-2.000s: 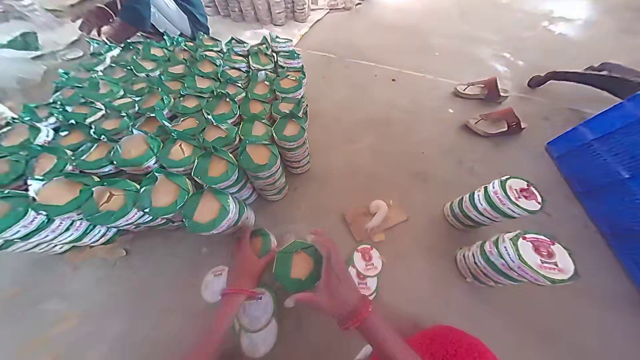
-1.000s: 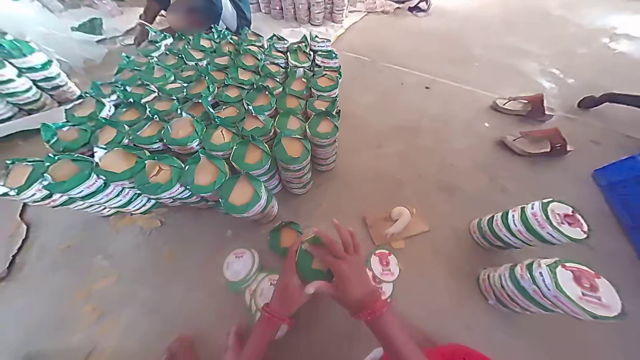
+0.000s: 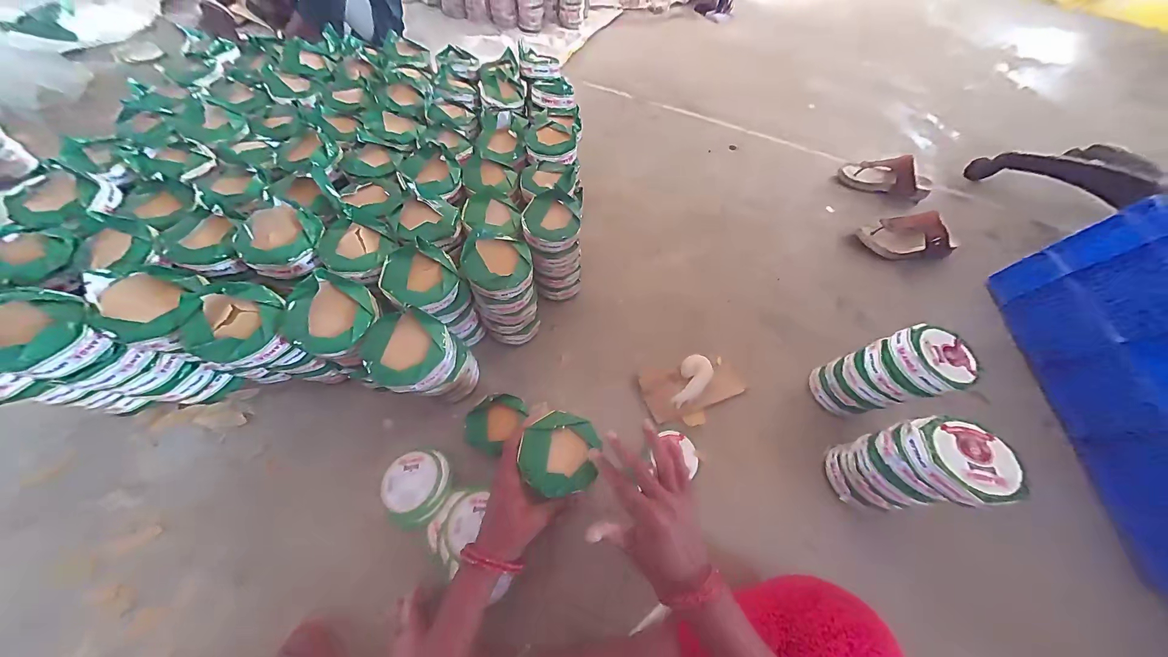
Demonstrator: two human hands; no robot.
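Note:
My left hand [image 3: 522,506] holds a round pack with a green folded wrapper and a tan centre [image 3: 558,454]. Just right of it, my right hand [image 3: 652,511] is spread, its fingertips near the pack's edge. Another green-wrapped pack [image 3: 495,423] stands behind my left hand. White and green round labels [image 3: 416,485] lie left of my left wrist, partly hidden by the arm. A red and white label [image 3: 677,454] shows behind my right fingers. Beyond it, a white curved lump [image 3: 695,376] rests on a piece of brown cardboard [image 3: 652,391].
Many stacks of green-wrapped packs [image 3: 406,351] fill the left side. Two leaning stacks with printed tops [image 3: 975,456] stand at right, beside a blue crate or sheet [image 3: 1095,365]. A pair of sandals [image 3: 905,235] lies farther back. Another person [image 3: 351,14] is partly visible at the top left.
My right hand has come away from the pack and its fingers have spread, while my left hand keeps hold. One second ago both hands were around the pack. The view has shifted.

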